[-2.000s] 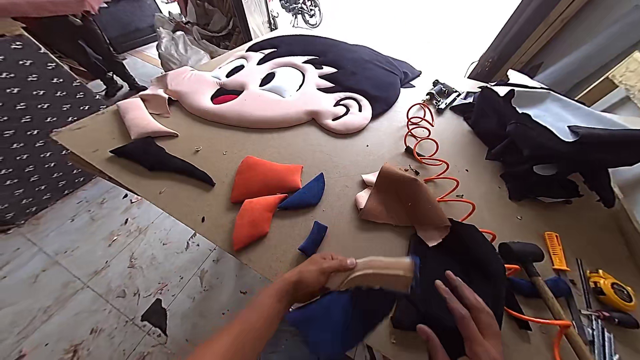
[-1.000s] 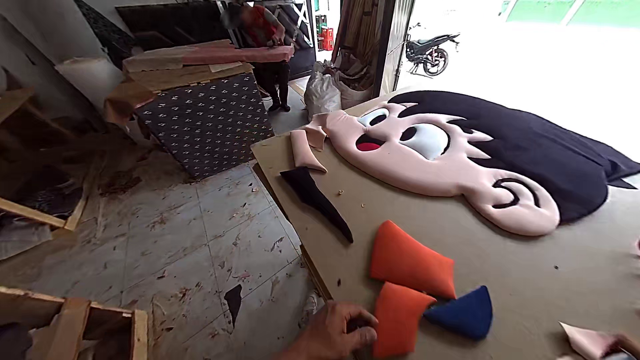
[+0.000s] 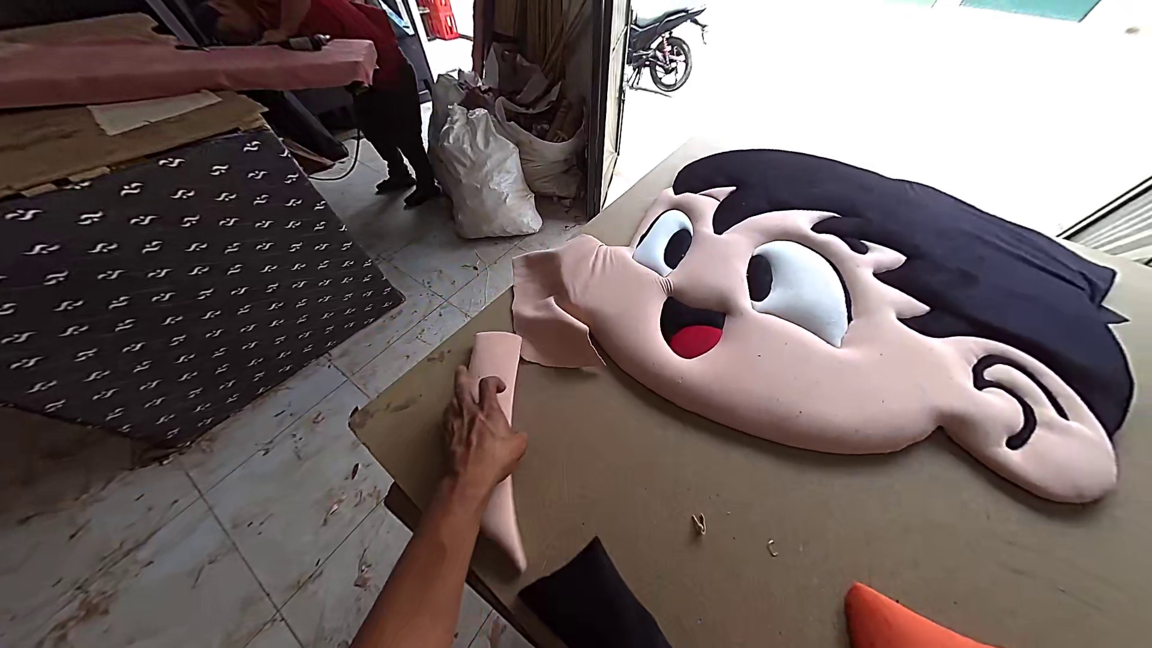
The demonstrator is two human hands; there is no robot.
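My left hand (image 3: 481,432) lies over a pink padded fabric strip (image 3: 496,355) at the table's left edge, with fingers curled on its upper half; whether it grips the strip is unclear. Just beyond, a loose pink fabric flap (image 3: 551,315) joins the chin side of a large padded cartoon face (image 3: 792,387) with dark hair (image 3: 909,234). Nearer than the hand lies a black padded piece (image 3: 594,598). Part of an orange padded piece (image 3: 900,621) shows at the bottom edge. My right hand is out of view.
The table (image 3: 666,486) has its edge along the left, above a littered tile floor (image 3: 297,504). Small scraps lie on its top. Beyond stand a white sack (image 3: 486,171), a patterned black board (image 3: 180,288) and another person (image 3: 396,99) at a bench. A motorcycle (image 3: 661,45) is outside.
My left hand has moved from near the orange pieces to the pink strip. My right hand, seen two seconds ago, is out of view. The view has swung left.
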